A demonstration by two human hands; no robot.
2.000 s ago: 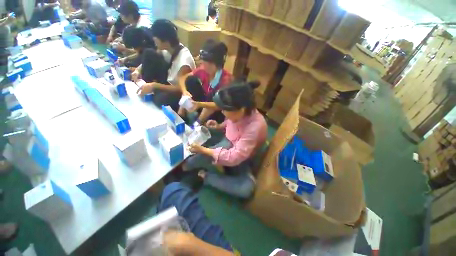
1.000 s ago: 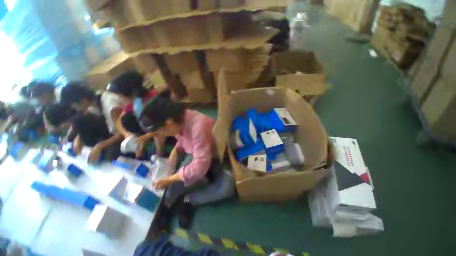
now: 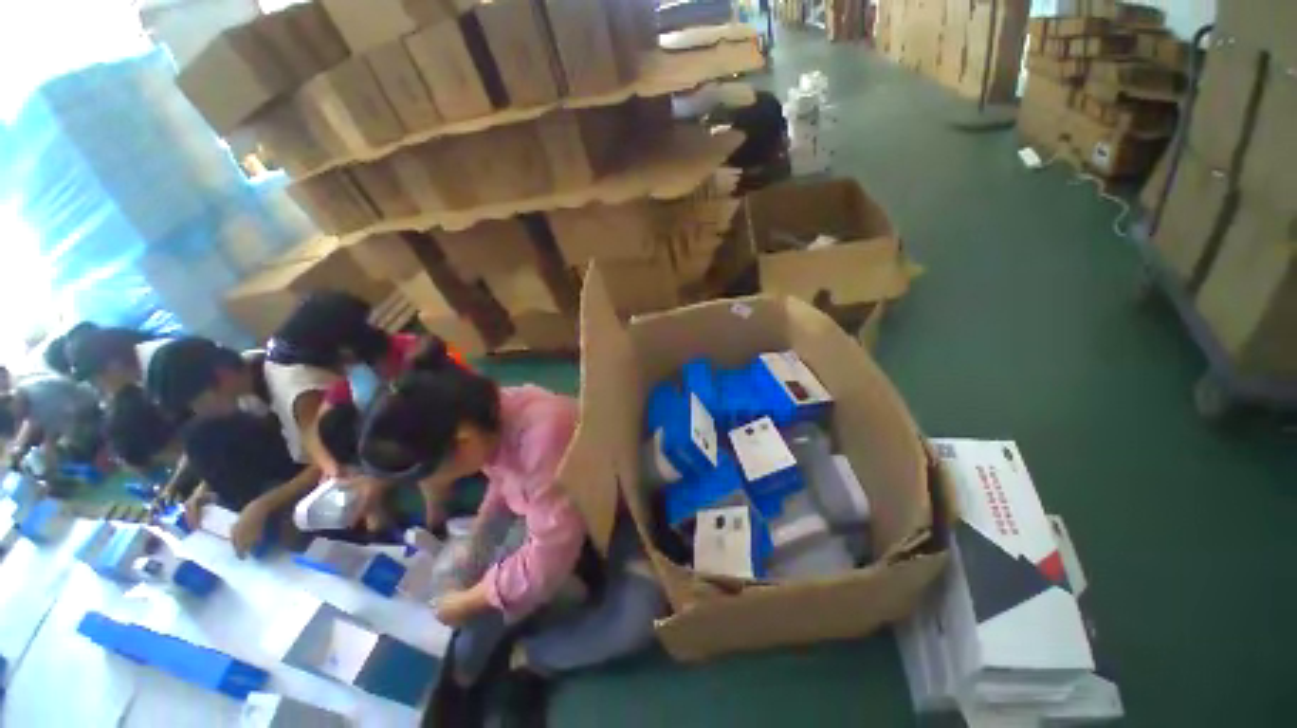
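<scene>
Neither of my hands is in the picture. Nearest in front of me is a large open brown carton (image 3: pixel 804 612) with its left flap standing up. Blue and white retail boxes (image 3: pixel 764 450) lie jumbled inside it, with greyish pieces at their right. To its left, a person in a pink shirt (image 3: pixel 534 491) sits low and holds a clear, crinkled plastic bag (image 3: pixel 477 555) near the table's edge. At the lower left, an open white and blue box (image 3: pixel 336 647) and a long blue box (image 3: pixel 171 654) lie on the white table (image 3: pixel 71 704).
More people sit along the table at the left. Stacked brown cardboard (image 3: pixel 470 157) stands behind them. A smaller open carton (image 3: pixel 832 263) is behind the large one. A pile of flat white boxes (image 3: pixel 1017 569) lies on the green floor at right. A loaded cart (image 3: pixel 1209 341) stands at the right edge.
The view has swung right and up, away from the table. My hand, seen low in the picture with a white piece two seconds ago, is out of view. The carton is now central.
</scene>
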